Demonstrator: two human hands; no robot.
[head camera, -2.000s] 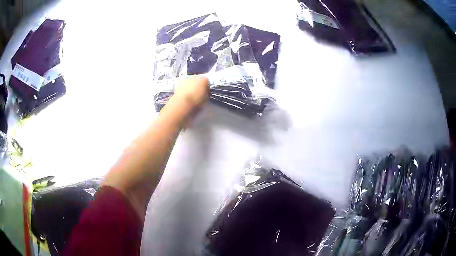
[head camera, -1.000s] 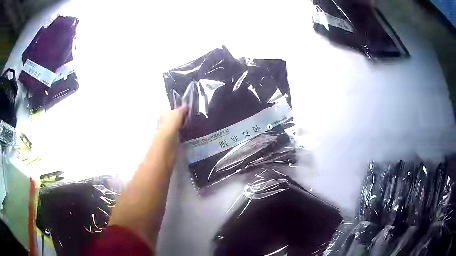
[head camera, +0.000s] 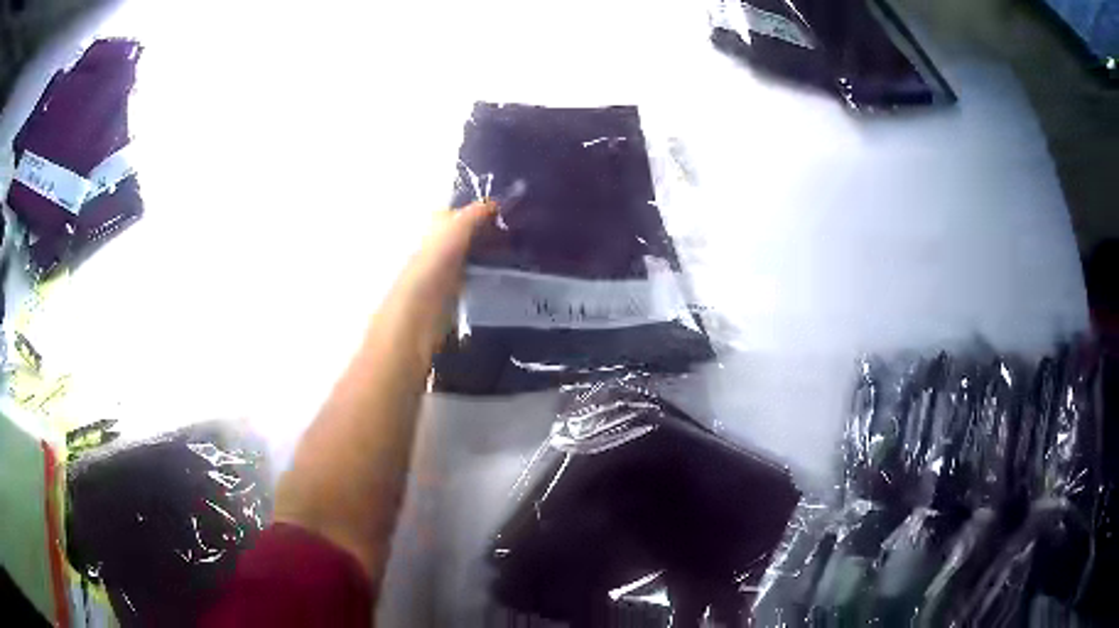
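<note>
A bagged garment (head camera: 565, 221), dark purple-black in shiny clear plastic with a pale printed band, lies flat at the middle of the view. My left hand (head camera: 460, 239) is at its left edge, fingers on or around the plastic; the hand is partly washed out by glare. My right hand is not seen. A stack of bagged pieces (head camera: 650, 515) sits just below it, nearer to me, and the garment's near edge is close to the stack's far edge.
A row of crinkled bundles (head camera: 969, 454) stands at the right. Another dark bagged stack (head camera: 160, 503) is at the lower left, beside a greenish folder with a red edge (head camera: 53, 528). Bagged pieces lie at the far left (head camera: 80, 147) and far right (head camera: 847, 49). Yellow sheets (head camera: 37, 368) are at the left edge.
The several overlapping bags at the middle gave way to a single flat-looking piece, now squarer to me. My left hand stays at its left edge. The camera view has shifted slightly.
</note>
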